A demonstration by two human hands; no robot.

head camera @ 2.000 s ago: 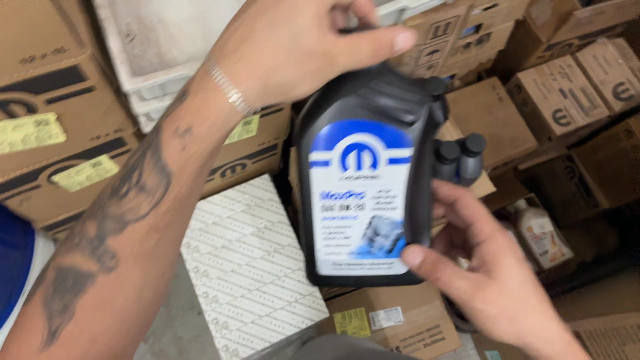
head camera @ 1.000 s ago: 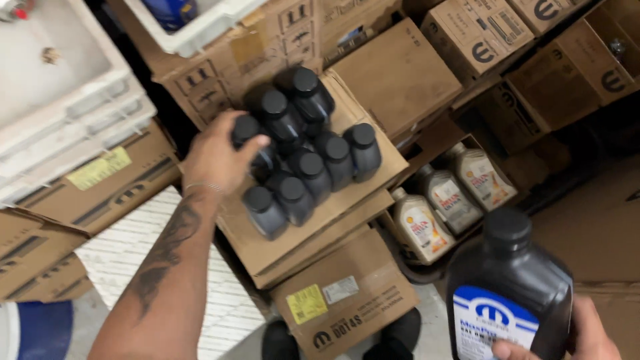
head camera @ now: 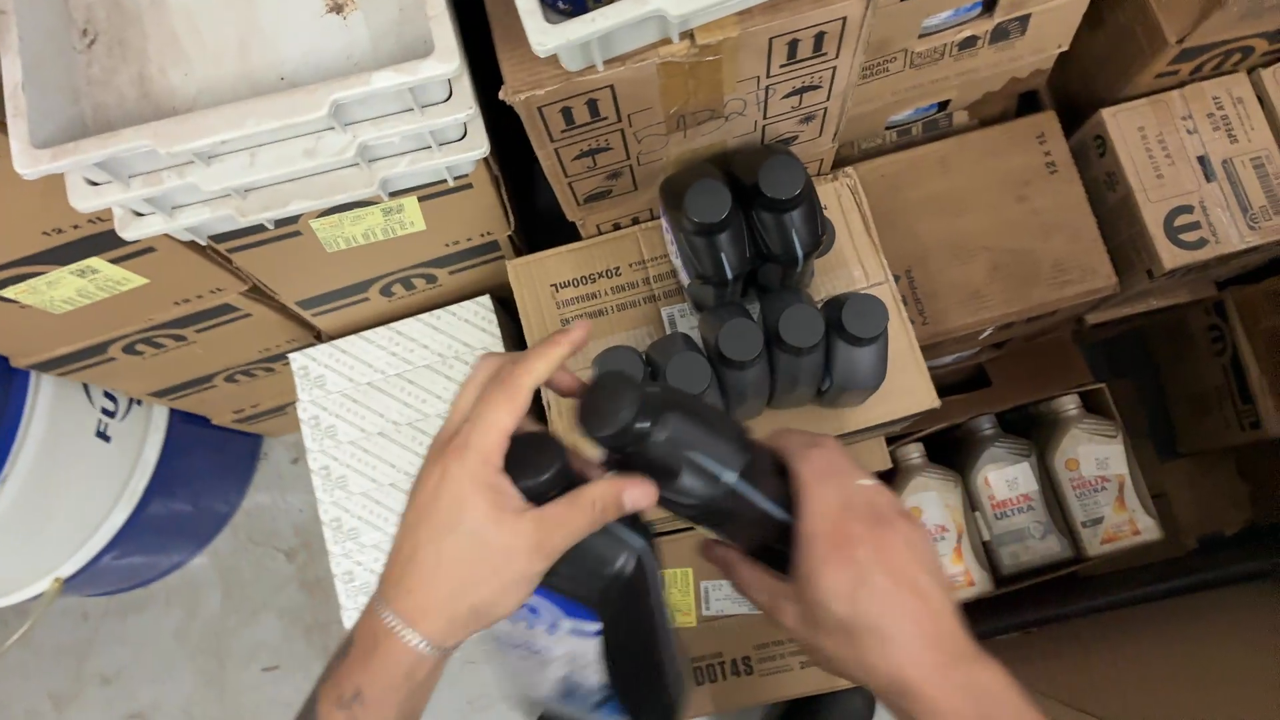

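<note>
My left hand (head camera: 500, 500) is around the neck area of a black plastic motor oil bottle (head camera: 600, 600) with a blue and white label, which hangs tilted below it and is blurred. My right hand (head camera: 850, 550) grips a smaller black plastic bottle (head camera: 700, 460), tilted with its cap toward my left hand. The two bottles overlap in view, and my left thumb lies across them; whether it touches the smaller one I cannot tell. Behind them, several small black bottles (head camera: 740, 350) stand on a cardboard box (head camera: 590, 285).
White plastic trays (head camera: 300, 150) are stacked at upper left on cardboard boxes (head camera: 400, 270). A blue and white drum (head camera: 130, 480) stands at left, beside a white patterned box (head camera: 390, 430). At right, an open carton (head camera: 1110, 400) holds several oil bottles (head camera: 1015, 500). More boxes stand behind.
My left hand has left the small bottles and come to the large oil bottle, which my right hand held a second ago. My right hand now holds a smaller black bottle.
</note>
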